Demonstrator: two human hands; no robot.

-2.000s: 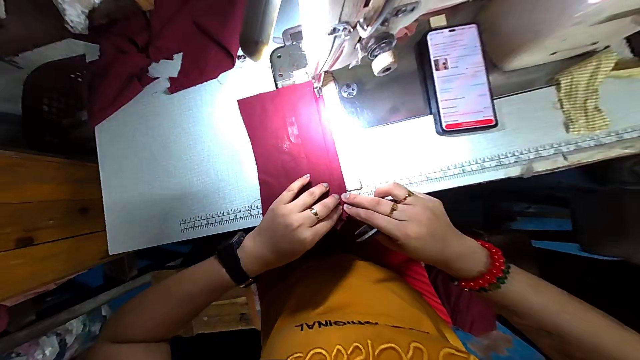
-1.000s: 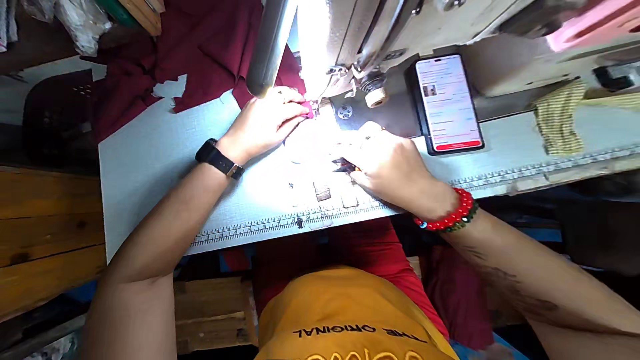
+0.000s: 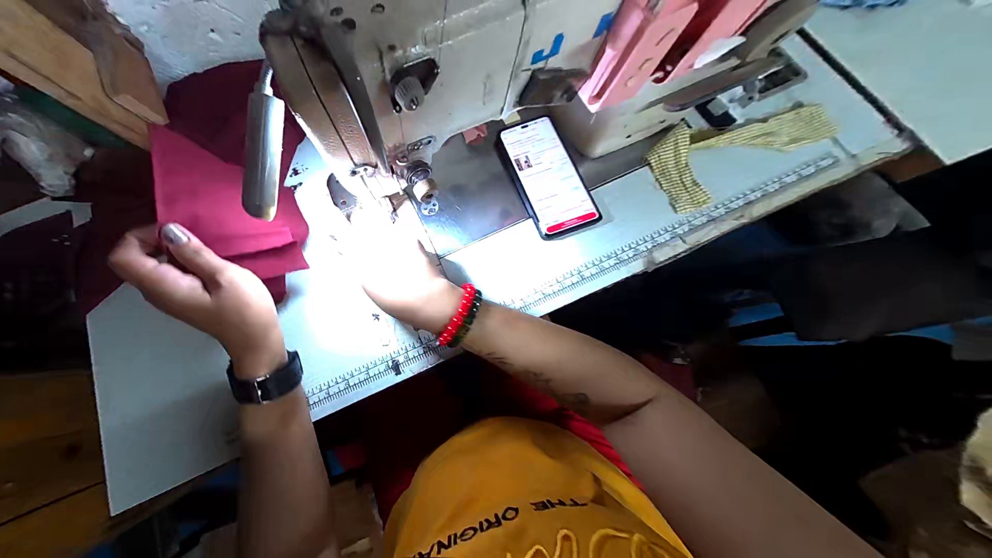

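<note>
My left hand [image 3: 205, 298], a dark watch on its wrist, grips the edge of a folded red cloth piece [image 3: 221, 217] at the left of the sewing machine [image 3: 480, 62]. The cloth lies partly over darker maroon fabric [image 3: 221, 93]. My right hand [image 3: 407, 271], with a red bead bracelet on its wrist, is under the machine's needle area [image 3: 387, 203]. Lamp glare washes out its fingers, so whether it holds anything cannot be told.
A smartphone [image 3: 550, 178] lies right of the needle area. A striped yellow cloth strip [image 3: 678, 170] lies farther right. A measuring tape [image 3: 604, 267] runs along the table's front edge. A grey metal cylinder [image 3: 263, 155] hangs beside the machine head.
My left hand has moved left, away from the needle area, and now grips the folded red cloth. Two seconds ago both hands were on a red piece at the front edge. The view has shifted.
</note>
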